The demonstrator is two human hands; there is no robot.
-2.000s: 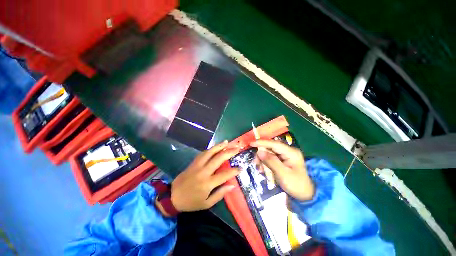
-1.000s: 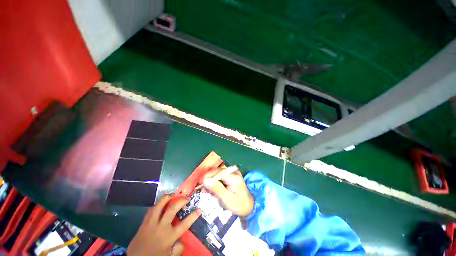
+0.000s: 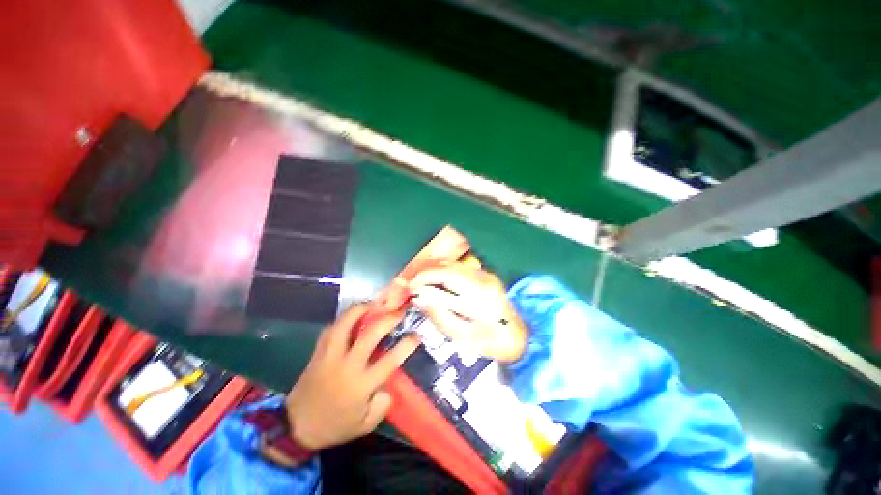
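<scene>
An open tablet [image 3: 473,387] with a white battery area and dark circuit parts lies in a red tray [image 3: 440,425] at the bench's near edge. My left hand [image 3: 343,382] rests spread over the tray's left rim, fingertips on the tablet's upper end. My right hand [image 3: 468,305] is curled over the tray's top corner, fingertips close to my left ones. It is blurred, and I cannot tell what it holds. Black adhesive sheets [image 3: 304,237] lie in a row on the bench, beyond my left hand.
More red-trayed tablets [image 3: 159,396] stand at the lower left. A red bin [image 3: 87,87] with a dark block [image 3: 111,174] is at the upper left. A chipped white edge [image 3: 464,184] crosses behind the work to a grey post [image 3: 753,193]. A white-framed tablet [image 3: 686,135] lies beyond.
The view has shifted since one second ago. The pale, slim tool seen in my right hand then is no longer distinct. My right hand now looks more curled over the tray corner.
</scene>
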